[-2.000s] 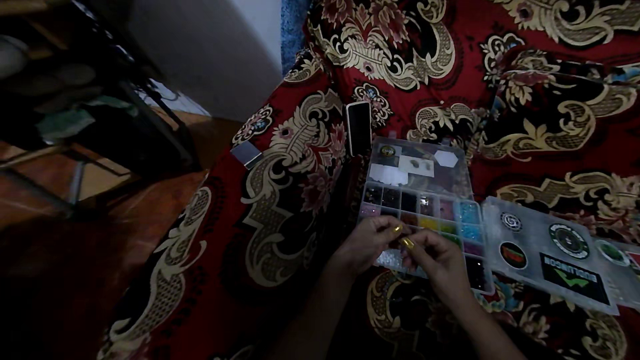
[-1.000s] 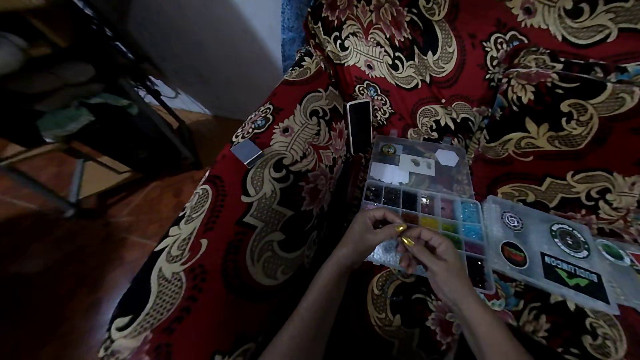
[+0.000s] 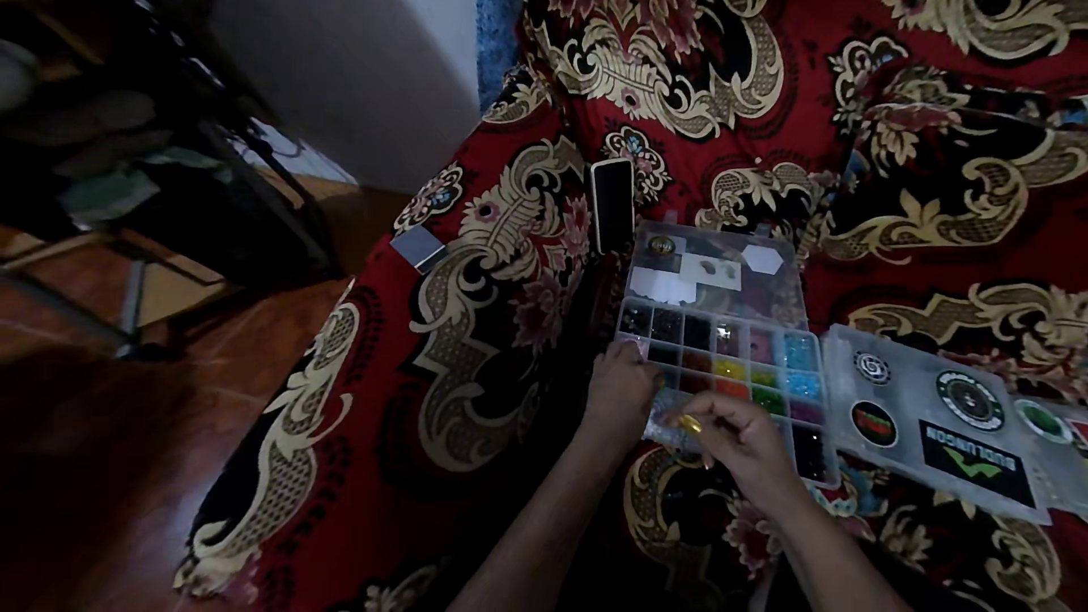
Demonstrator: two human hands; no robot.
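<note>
A clear plastic compartment box (image 3: 820,408) full of small beads in many colours lies with its lid (image 3: 769,297) folded back. My left hand (image 3: 625,382) is over the box's left side, fingertips bent down at a compartment with pale pink beads; whether it holds anything is hidden. To its right, my right hand (image 3: 735,425) hovers over the near compartments, thumb and forefinger brought together. Yellow shiny nails or a small yellow item show at its fingertips; I cannot tell if something thin is pinched there.
A smartphone (image 3: 613,206) leans beyond the box on the patterned red sofa cover (image 3: 527,340). A small grey square object (image 3: 418,248) lies on the armrest. Right of the box is a second plastic case (image 3: 901,425) with stickers. A dark metal rack (image 3: 136,297) stands at left.
My hands were close together over the box, fingertips meeting. Now they are apart: the left has moved left and away to the box's left compartments, and the right is lower over its near part.
</note>
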